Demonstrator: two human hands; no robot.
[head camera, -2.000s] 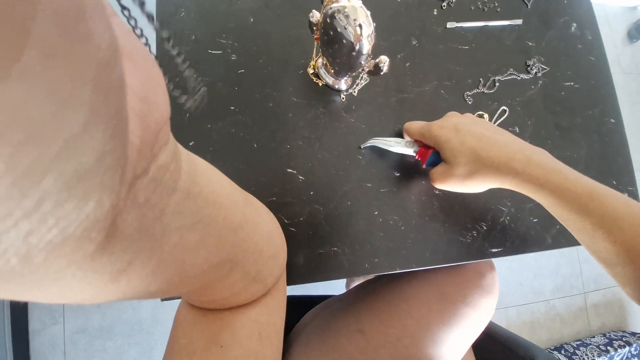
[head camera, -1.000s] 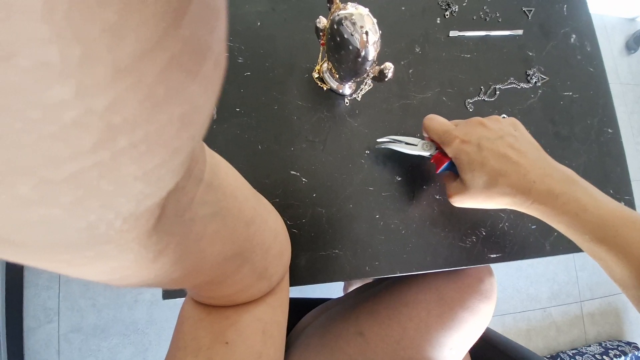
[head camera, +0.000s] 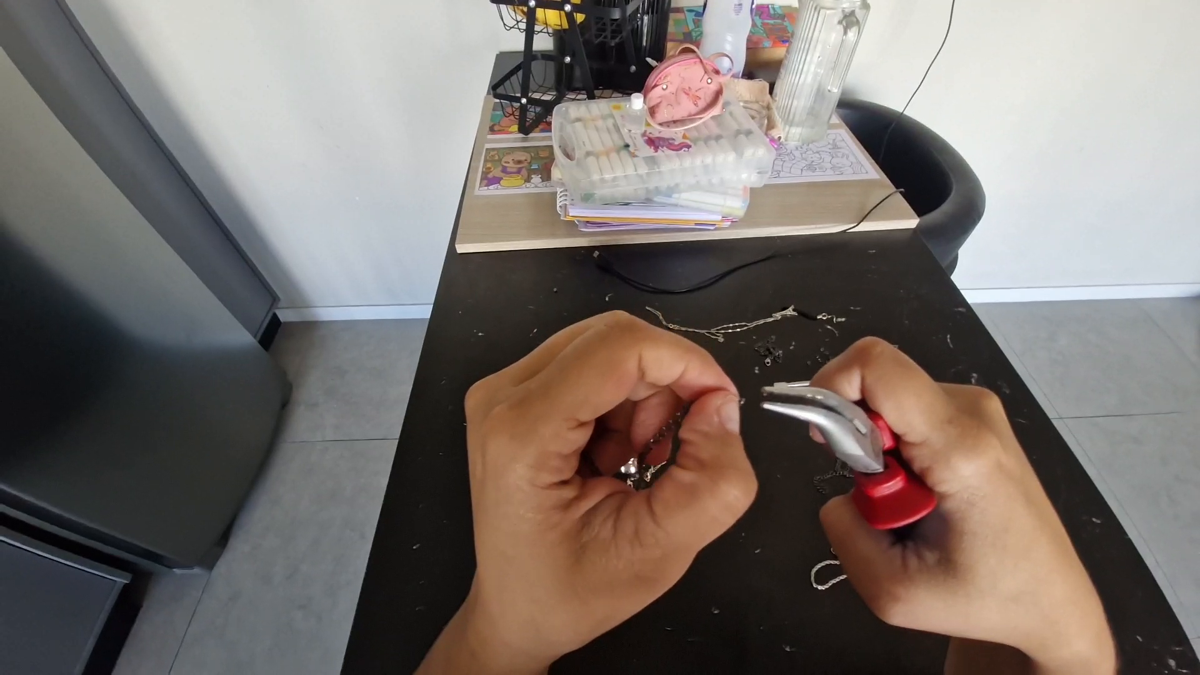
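Note:
My left hand (head camera: 609, 478) pinches a small piece at the end of a thin dark chain (head camera: 667, 433) between thumb and index finger; the rest of the chain, with silvery bits, lies inside the curled palm. Just right of those fingertips, my right hand (head camera: 947, 506) grips bent-nose pliers (head camera: 834, 427) with red handles. The pliers' jaws are slightly apart, point left and do not touch the left hand. Behind the hands a silvery chain (head camera: 731, 328) lies on the black table beside a small heap of dark chain (head camera: 769, 352). A pale chain loop (head camera: 825, 574) shows by the right wrist.
A wooden board (head camera: 525, 230) across the table's far end bears a clear plastic case of markers (head camera: 656, 155) on notebooks (head camera: 647, 214), a pink pouch (head camera: 684, 89), a ribbed glass jug (head camera: 817, 70) and a black wire rack (head camera: 534, 75). A black cable (head camera: 684, 289) crosses the table.
The view has swung up to the table's far end. My left hand has come into view from behind the raised arm, holding the chain. The pliers, still in my right hand, are now beside it.

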